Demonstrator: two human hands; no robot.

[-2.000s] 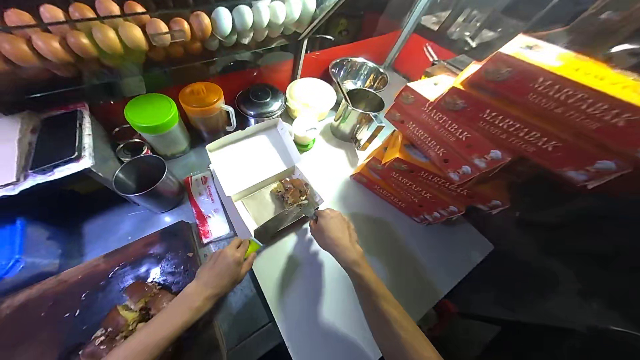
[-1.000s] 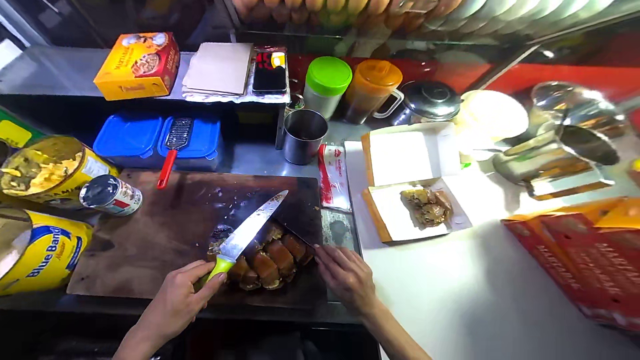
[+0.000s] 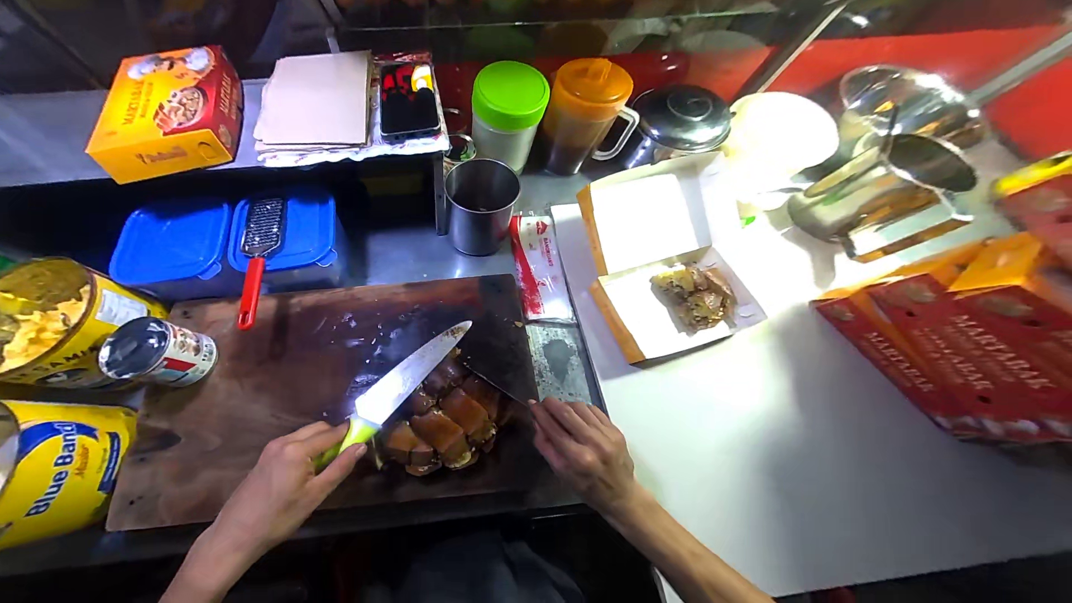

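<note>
My left hand grips the green handle of a kitchen knife, its blade lying beside the upper left edge of several browned, filled pastry pieces. These sit close together on the dark wooden cutting board. Close to the board's right edge, my right hand holds a thin dark blade that reaches over the pieces' upper right side; its handle is hidden by the fingers. An open cardboard box rests on the white counter, with a few pastry pieces in its right part.
Yellow tins and a small can flank the board's left. Behind it are blue-lidded containers, a red-handled grater and a steel cup. Red packet lies between board and box; folded boxes stand right.
Both hands and their blades have moved from the open box to the pastry on the board. The view has swung left since the first frame. Over the last second the hands have hardly moved.
</note>
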